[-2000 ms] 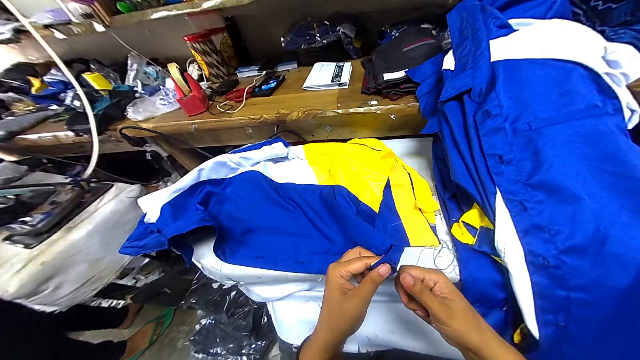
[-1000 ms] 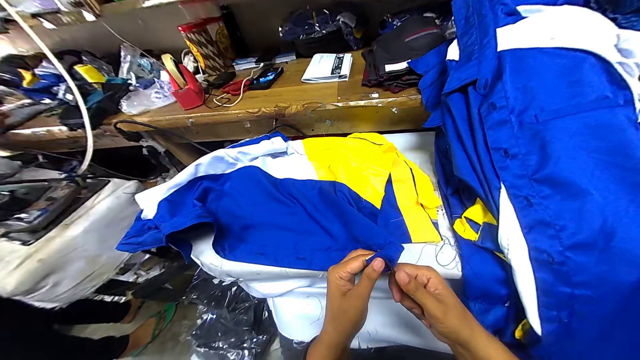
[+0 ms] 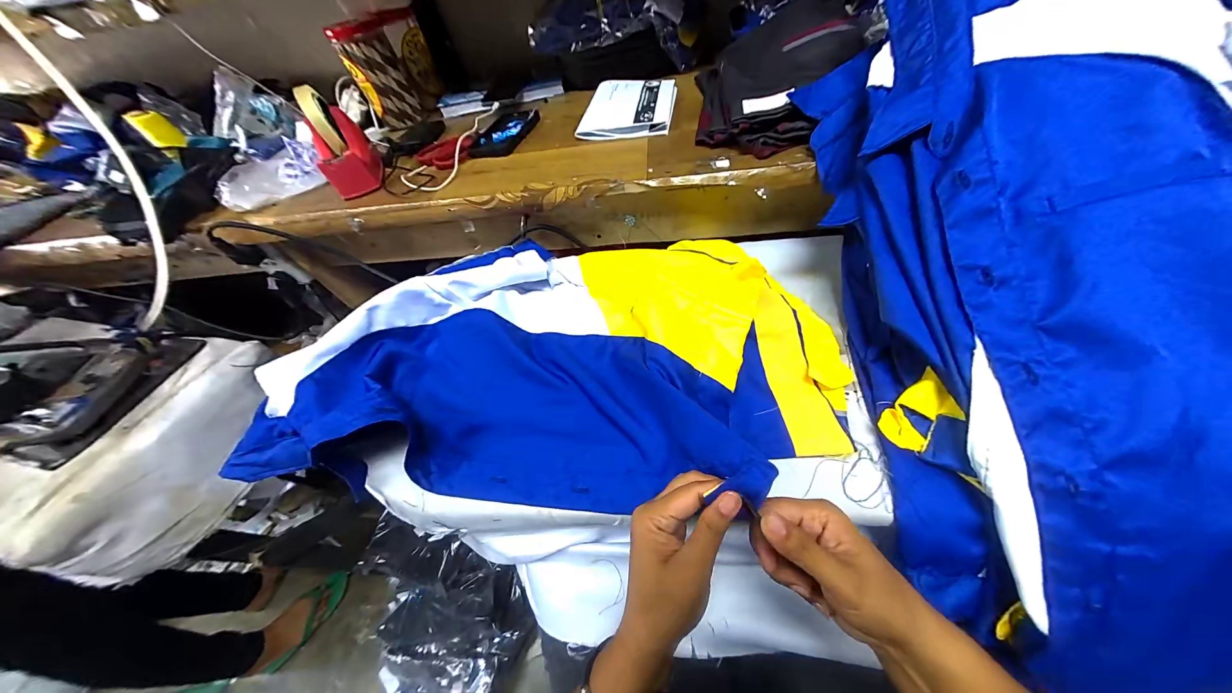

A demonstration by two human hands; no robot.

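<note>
A blue, white and yellow shirt [image 3: 539,404] lies spread on a white cloth-covered surface [image 3: 799,250]. Its lower blue corner is pinched between the thumb and fingers of my left hand [image 3: 679,539]. My right hand [image 3: 828,558] is close beside it, thumb against fingers at the edge of that corner; whether it grips the cloth or something small and thin cannot be told. Loose dark thread [image 3: 861,476] curls on the white cloth to the right of my hands. Another blue and white shirt [image 3: 1107,318], buttoned, hangs or lies along the right side.
A wooden shelf [image 3: 539,183] runs behind, bearing a red tape dispenser [image 3: 351,159], a phone [image 3: 505,133], a booklet [image 3: 628,108] and folded dark garments [image 3: 760,87]. Clear plastic bags [image 3: 443,606] lie below. A person's sandaled foot [image 3: 298,616] is at the lower left.
</note>
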